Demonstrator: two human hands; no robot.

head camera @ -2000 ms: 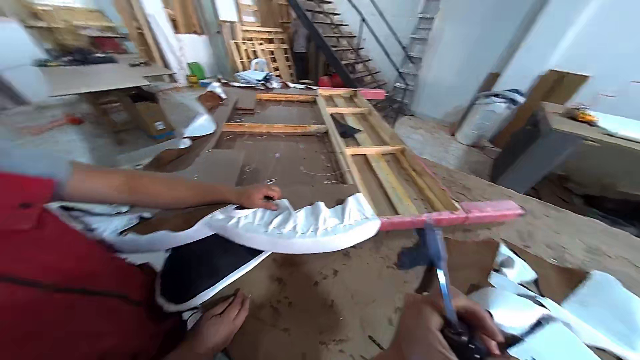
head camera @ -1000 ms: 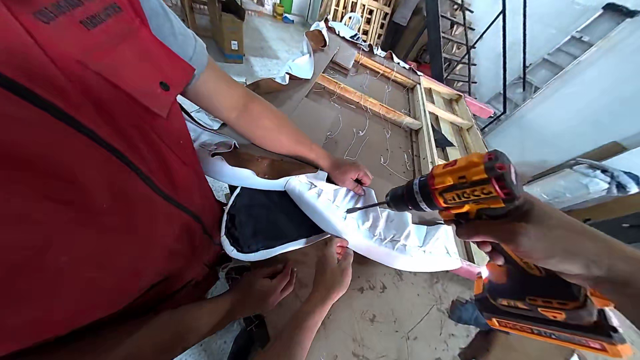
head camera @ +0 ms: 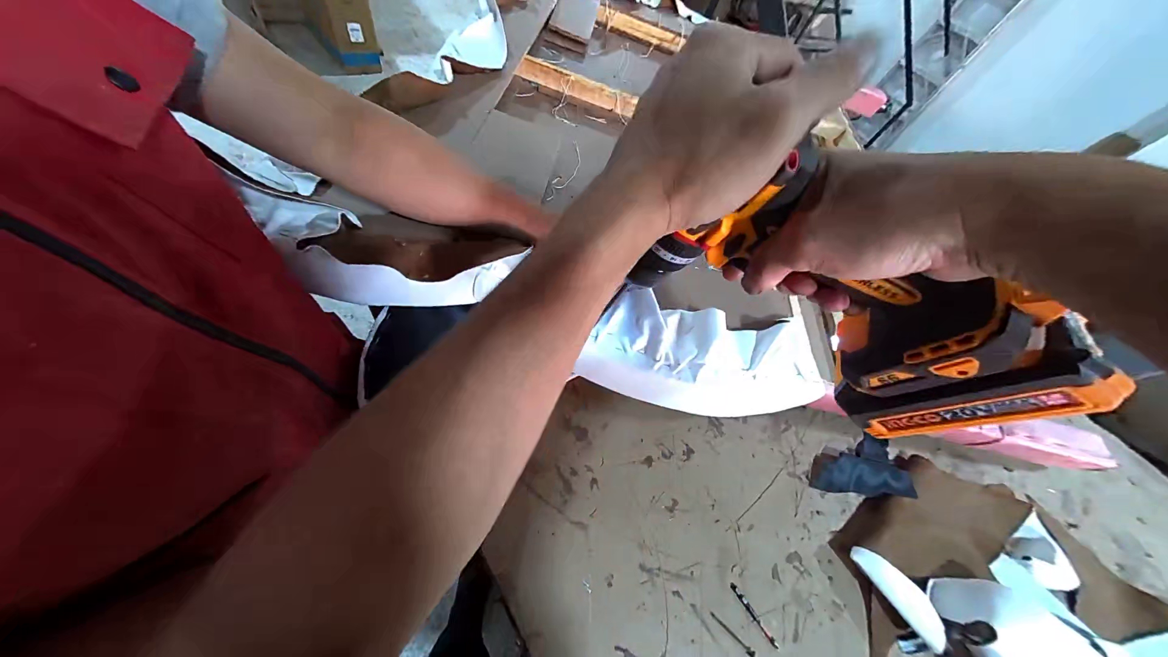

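My right hand (head camera: 849, 228) grips the handle of an orange and black cordless drill (head camera: 967, 347), its chuck pointing down and left at the white fabric edge. My left hand (head camera: 721, 119) lies over the top of the drill body; its fingers are blurred and partly hidden, so whether it grips is unclear. Beneath the chuck, gathered white upholstery fabric (head camera: 703, 365) covers a curved piece. A dark panel (head camera: 411, 338) sits beside it, partly behind my left forearm. The bit's tip is hidden.
A co-worker in a red vest (head camera: 146, 319) stands at the left, one arm (head camera: 401, 164) reaching to the piece, the hand hidden. A wooden frame (head camera: 575, 87) lies behind. On the work surface are a thin pen-like item (head camera: 754, 616) and fabric scraps (head camera: 985, 602) at lower right.
My left hand has moved from the white fabric's lower edge up over the drill. The drill has come closer to the fabric. The view has shifted.
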